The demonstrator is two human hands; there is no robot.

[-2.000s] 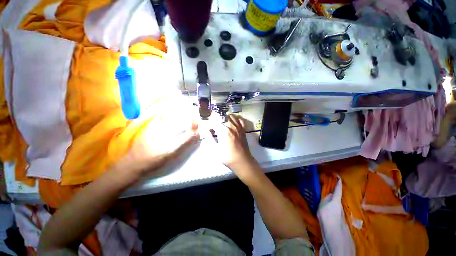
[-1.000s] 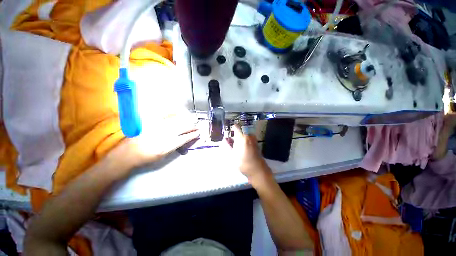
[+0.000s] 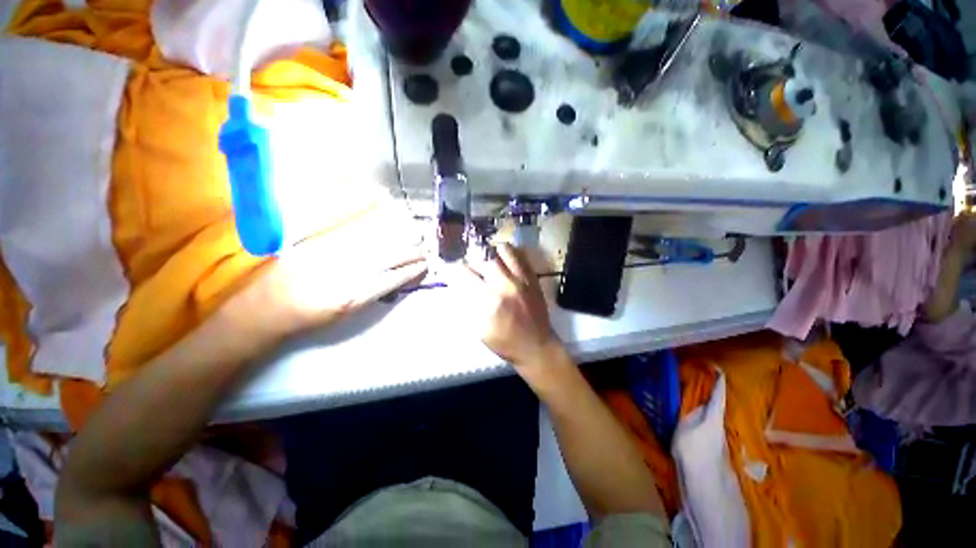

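Note:
The white sewing machine head (image 3: 664, 139) runs across the upper view, with its presser foot and needle parts (image 3: 471, 230) at its left end. My left hand (image 3: 332, 273) lies flat with fingers extended just left of the needle, partly washed out by glare. My right hand (image 3: 514, 305) is just right of the needle, fingertips bent down close to the foot. A small dark thin tool (image 3: 412, 290) lies by my left fingertips. Glare hides any cloth under the fingers. Orange cloth with pale pink panels (image 3: 171, 193) is heaped at the left.
A blue-ended hose (image 3: 252, 187) hangs left of the needle. A smartphone (image 3: 595, 264) and a blue-handled tool (image 3: 683, 250) lie on the machine bed. Orange and pink pieces (image 3: 792, 460) fill a blue basket at lower right. Dusty pink garments (image 3: 856, 278) and another person's arm are at right.
The camera view has shifted a little. Both hands stay beside the needle; my left hand has flattened out and my right fingers have shifted at the foot. The small dark tool shows left of the foot.

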